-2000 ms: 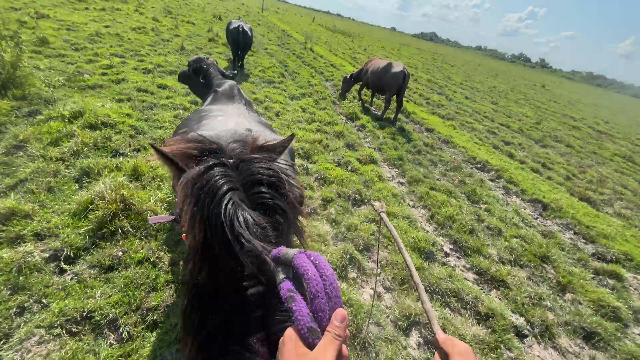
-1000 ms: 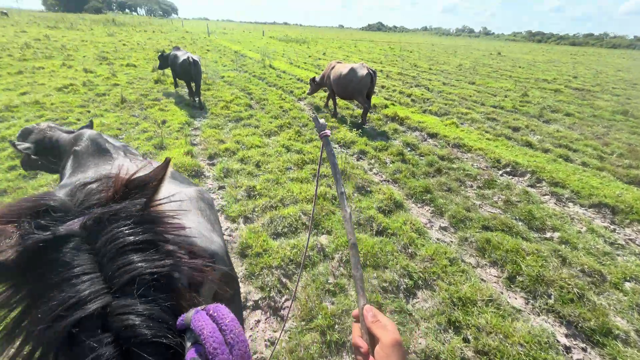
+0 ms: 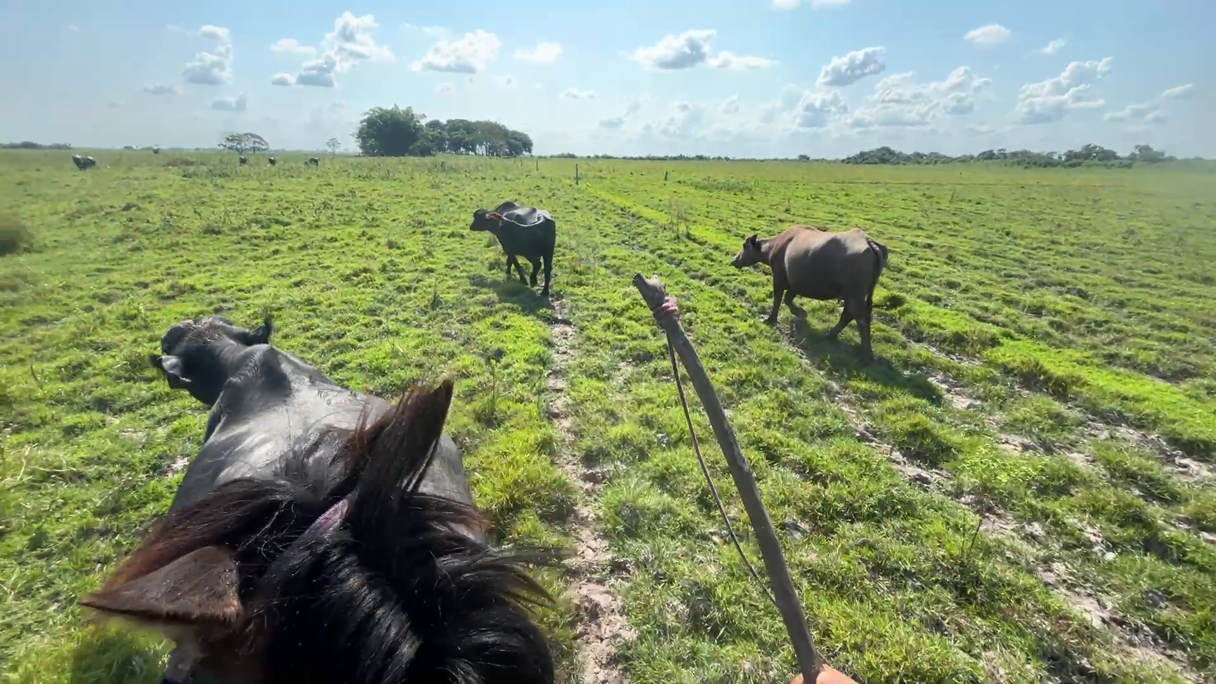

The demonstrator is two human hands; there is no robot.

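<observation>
Only a bit of my right hand (image 3: 825,675) shows at the bottom edge, closed round the lower end of a wooden stick (image 3: 736,456). A thin cord (image 3: 708,475) is tied near the stick's top with a pinkish wrap and hangs down along its left side. My left hand is out of view. At the lower left is the dark-maned head of a horse (image 3: 380,579), its two ears raised. Just past it stands a dark water buffalo (image 3: 285,408), its head turned left, partly hidden by the horse.
A second dark buffalo (image 3: 522,237) is farther ahead beside a narrow muddy track (image 3: 570,456). A brown buffalo (image 3: 822,271) walks to the right, facing left. Grass pasture (image 3: 997,570) with muddy ruts spreads around. Trees (image 3: 442,135) and distant animals lie near the horizon.
The view has tilted up, bringing in the horizon. The purple rope and the hand on it, seen earlier, are out of frame. The buffalo ahead now shows its side more, with its head left.
</observation>
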